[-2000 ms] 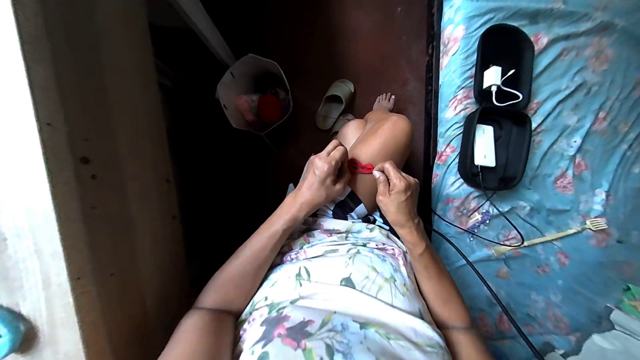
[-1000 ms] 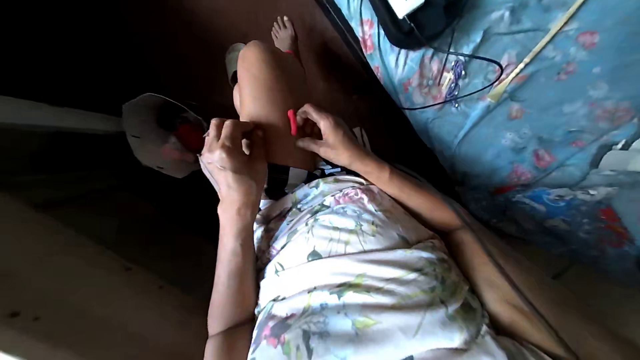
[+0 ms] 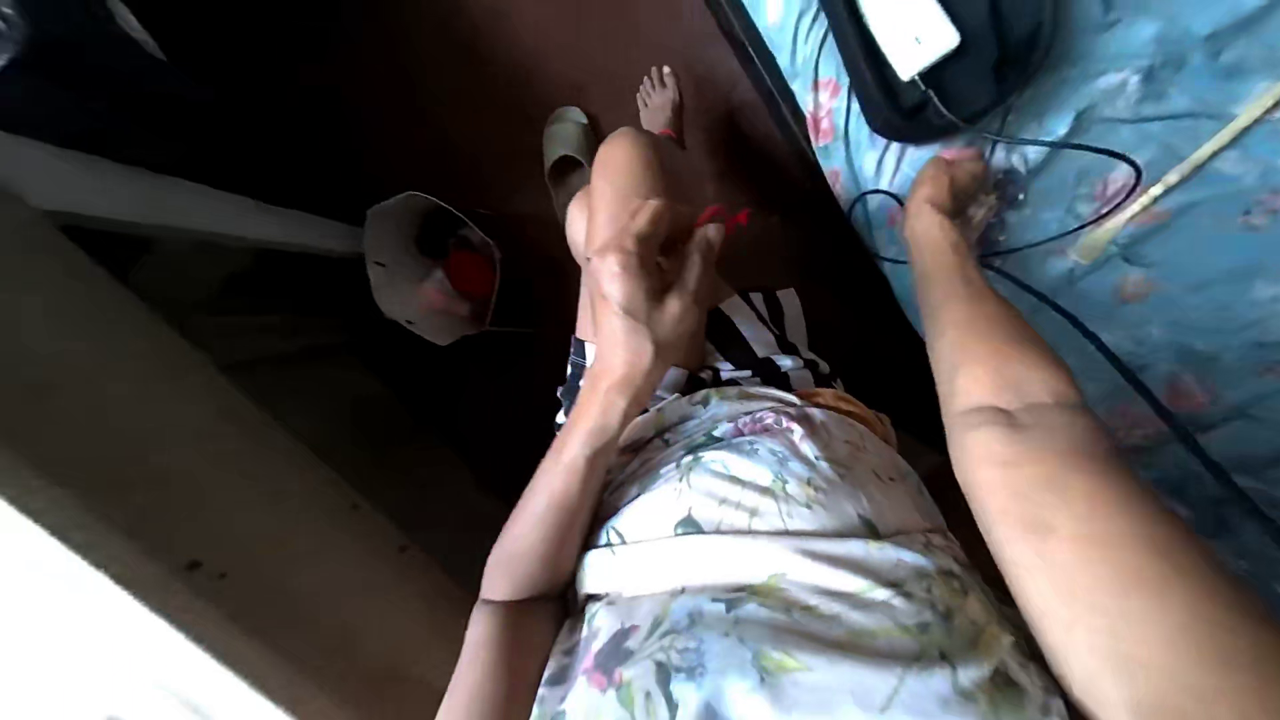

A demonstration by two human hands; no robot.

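Observation:
In the head view my left hand point(image 3: 650, 280) is over my bent leg, with a small looped red cord point(image 3: 722, 216) between its thumb and fingers. My right hand point(image 3: 950, 190) reaches over the blue floral bed cover point(image 3: 1130, 330), just below a black case point(image 3: 915, 110). Its fingers are blurred beside a small bundle of thin strands point(image 3: 1000, 200); whether they grip it I cannot tell. A white device point(image 3: 910, 35) with a cable lies in the case. Around the strands loops a black cable point(image 3: 1125, 165).
A pale container point(image 3: 400, 270) with red things inside stands on the dark floor at the left. A green slipper point(image 3: 568, 145) lies near my bare foot point(image 3: 660, 100). On the bed rests a long pale stick-like handle point(image 3: 1180, 175). The bed's dark edge point(image 3: 770, 90) runs beside my leg.
My right hand has left the red cord and moved right, over to the bed. The red cord is now at my left hand. The view has shifted and turned.

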